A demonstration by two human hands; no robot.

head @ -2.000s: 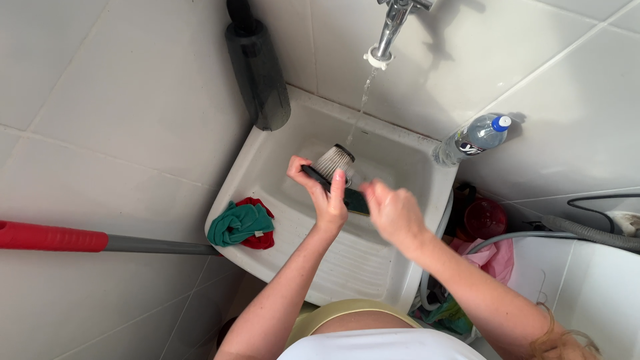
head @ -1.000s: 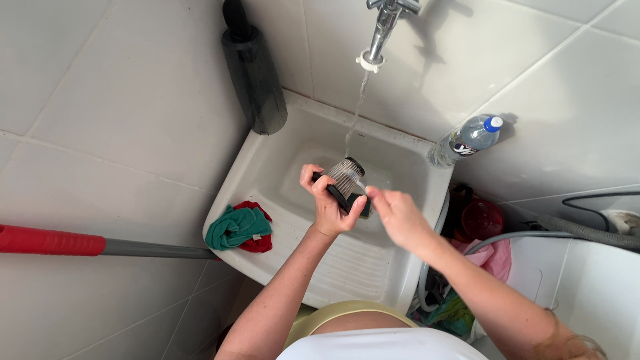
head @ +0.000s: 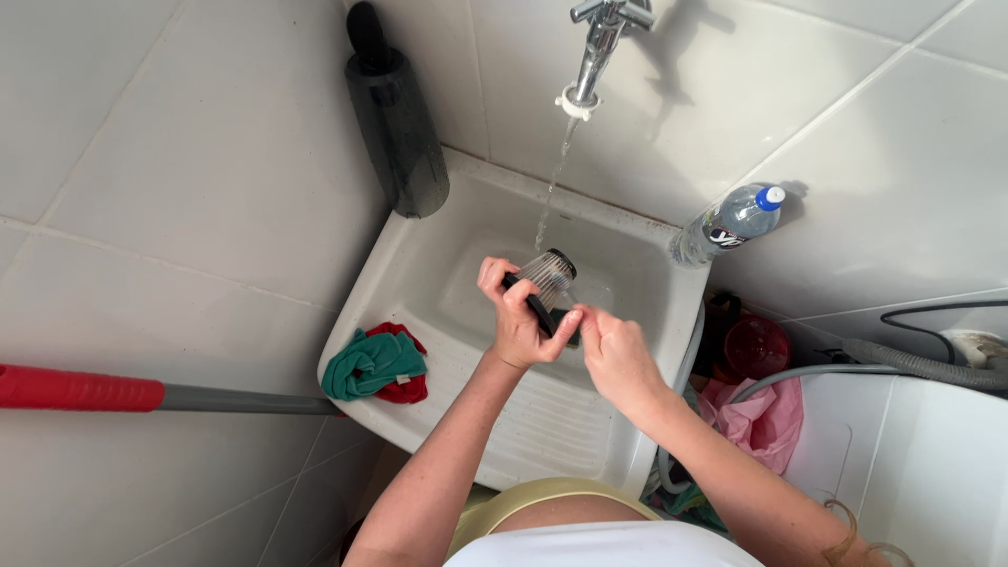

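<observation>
My left hand [head: 524,315] grips the black rim of a cone-shaped pleated filter [head: 548,272], tilted over the basin of a white laundry sink [head: 630,295]. Close against the filter's right side is my right hand [head: 622,350], its fingers pinched around a small, thin, clear-looking tool that is too blurred to name. A dark green object, perhaps a sponge, shows partly behind my hands. Water runs from the chrome faucet [head: 594,59] and falls just behind the filter.
A dark translucent canister [head: 402,134] stands at the sink's back left corner, a detergent bottle [head: 728,224] at its back right. Green and red cloths [head: 374,366] lie on the left rim. A red-gripped pole [head: 87,390] reaches in from the left; a pink bag [head: 760,421] hangs at right.
My left hand has turned the filter, and its fingers now wrap over the rim. The right hand stays close beside it, its fingers shifted slightly.
</observation>
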